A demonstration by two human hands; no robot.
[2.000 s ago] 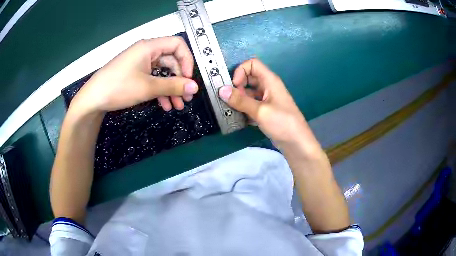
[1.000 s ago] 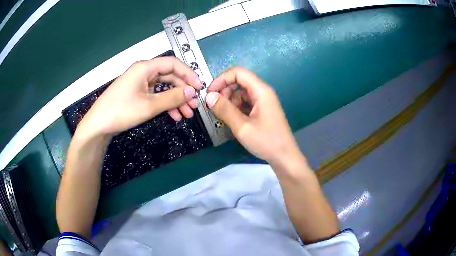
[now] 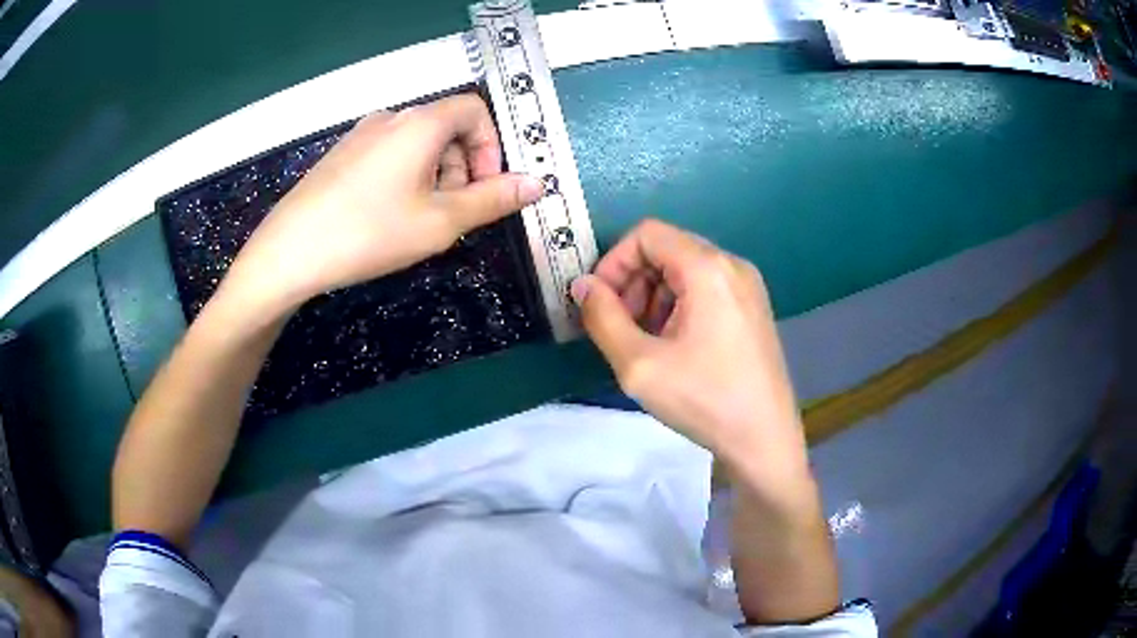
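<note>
The narrow pale fixture strip point(image 3: 537, 131) lies across the right end of the black parts tray point(image 3: 399, 327), pointing away from me. Several round dark seats or parts show in a row along it. The tray is covered with glittering specks. My left hand point(image 3: 374, 206) is over the tray, fingers curled, thumb tip at the strip's left edge beside a middle seat. My right hand point(image 3: 692, 343) has its thumb and index tips close together at the strip's near right end, partly covering the last seat. Whether either hand holds a small component is hidden.
The green bench point(image 3: 798, 162) extends right, with a white rail point(image 3: 349, 87) behind. Part of a white machine base point(image 3: 923, 40) is at the upper right. A dark ribbed stack point(image 3: 13, 499) is cut off at the left edge. A bare forearm or hand shows at the lower left.
My right hand has moved from the strip's middle to its near end. My left fingers have turned so the dark bits seen inside them earlier no longer show. The view has shifted.
</note>
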